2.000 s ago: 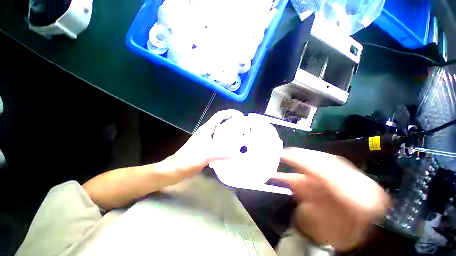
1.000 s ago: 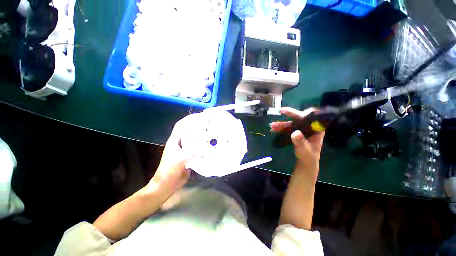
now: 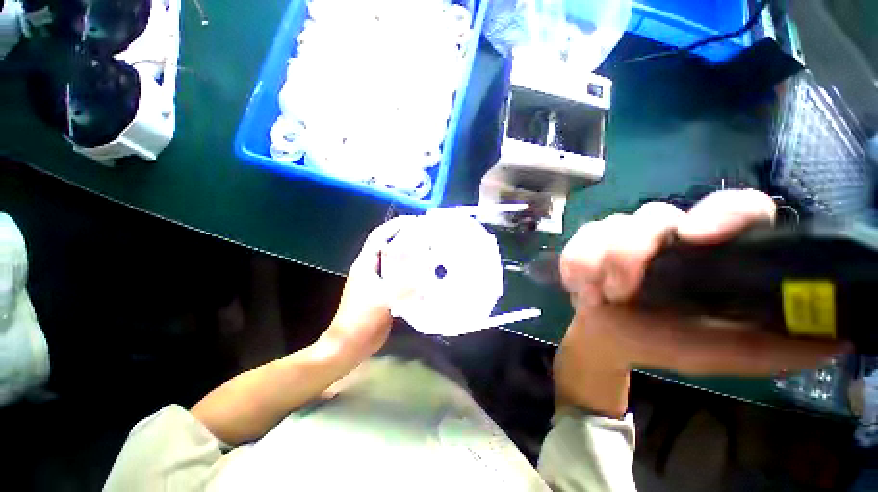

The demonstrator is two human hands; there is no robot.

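Note:
My left hand (image 3: pixel 371 288) holds a white round camera housing (image 3: pixel 445 298) by its left side, its round base with a dark centre hole facing me. Two thin white side arms stick out to the right. My right hand (image 3: pixel 655 279) is wrapped around a black electric screwdriver (image 3: pixel 732 283) with a yellow label. Its thin bit points left and ends close to the housing's right edge; whether it touches is unclear. The screw feeder (image 3: pixel 554 135) stands just behind, with its brownish pickup end partly behind the upper side arm.
A blue parts tray (image 3: pixel 337 178) full of white rings lies behind my left hand. White housings with black insides (image 3: pixel 135 120) stand at the far left. A plastic bag (image 3: pixel 568 34), a second blue bin (image 3: pixel 688 21) and a clear blister tray (image 3: pixel 818 144) lie beyond. A pale sleeve (image 3: pixel 19 317) shows at left.
My right hand has gone from empty to holding the screwdriver, then turned its bit toward the housing and come closer to the camera. The left hand still holds the housing.

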